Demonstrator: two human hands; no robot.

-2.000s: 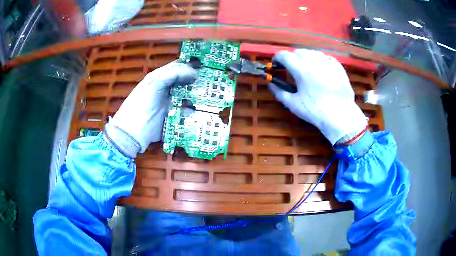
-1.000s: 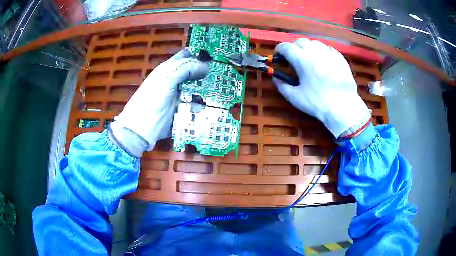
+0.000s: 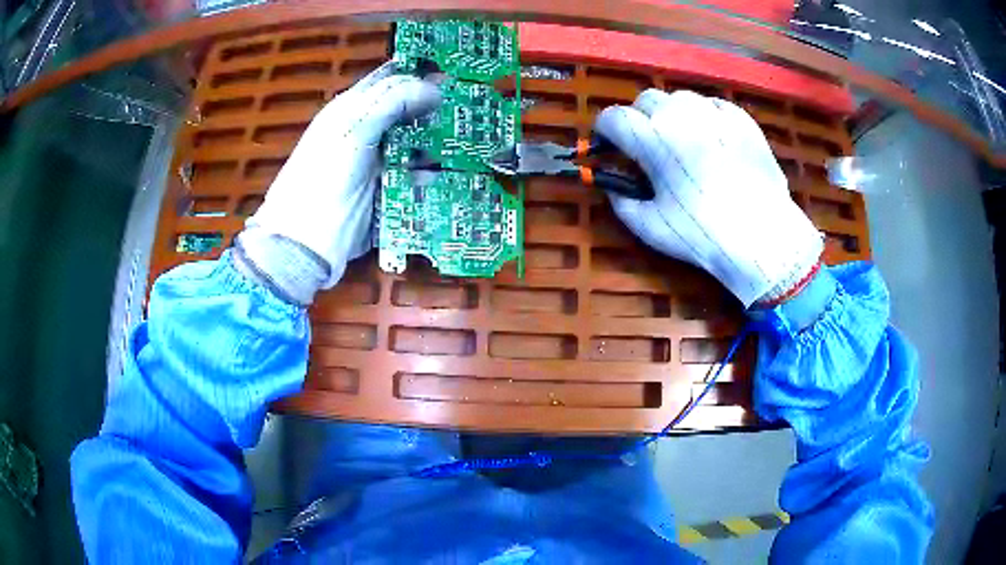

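The green circuit board panel (image 3: 469,121) is held lengthwise over the brown-orange slotted tray (image 3: 485,413). My left hand (image 3: 331,182), in a white glove, grips its left edge with the thumb on top. My right hand (image 3: 712,182), also gloved, is closed around the handles of the side cutters (image 3: 549,160). Their steel jaws point left and reach the panel's right edge, near the gap between the lower two boards. Whether the jaw tips are open or closed is too small to tell.
The clear shield's brown-orange edge (image 3: 342,24) crosses above the hands. A red mat (image 3: 684,61) lies at the back right. A small green piece (image 3: 199,242) shows at the tray's left. A blue coiled cord (image 3: 706,386) runs from my right cuff across the tray's front edge.
The cutters' jaws have moved from the upper gap of the panel to the lower gap on its right edge. The panel and my left hand sit higher in the picture, and the view has shifted.
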